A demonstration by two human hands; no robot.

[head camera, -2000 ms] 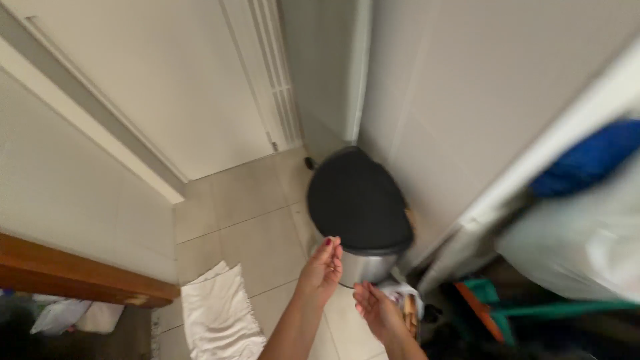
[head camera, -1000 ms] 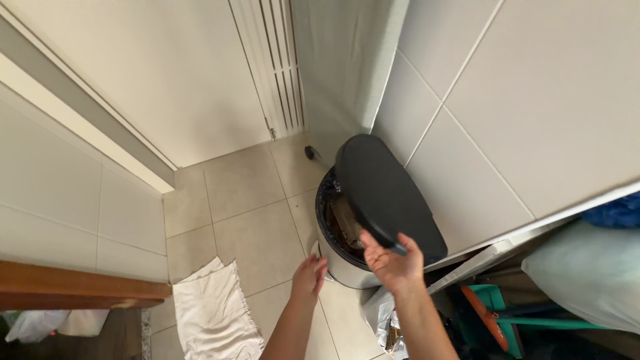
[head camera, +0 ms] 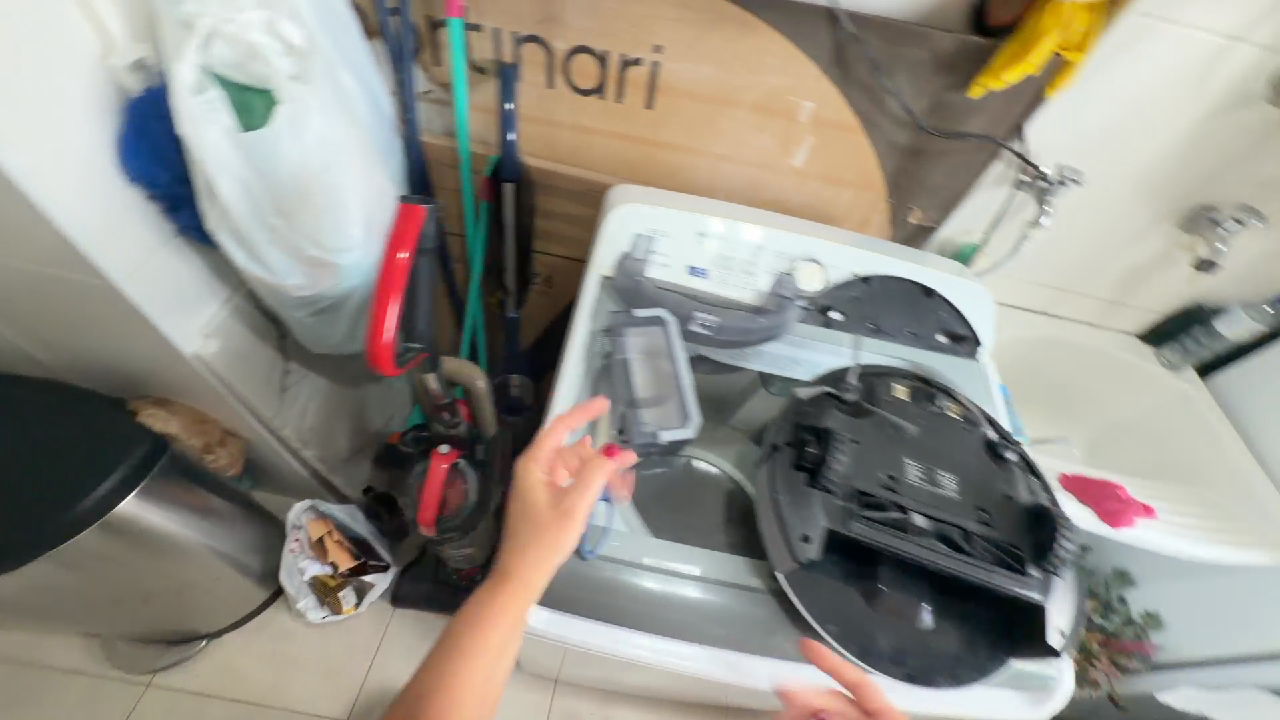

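An overturned robot vacuum lies on the lid of a white top-loading washing machine. Left of it is a grey plastic filter or dustbin part, with a curved grey plastic piece and a black half-round plate behind. My left hand hovers at the near side of the filter part, fingers partly spread and blurred; whether it touches the blue thin item beneath is unclear. Only some fingers of my right hand show at the bottom edge, below the robot vacuum, apart and holding nothing visible.
A steel bin with black lid stands at left, beside a small bag of waste. An upright vacuum cleaner, poles and a hanging white bag are left of the washer. A large cardboard box stands behind; a white sink is right.
The view has swung from the bin to the washing machine. One second ago my right hand was at the bin's raised lid; the lid is now down. My hands are now over the washer.
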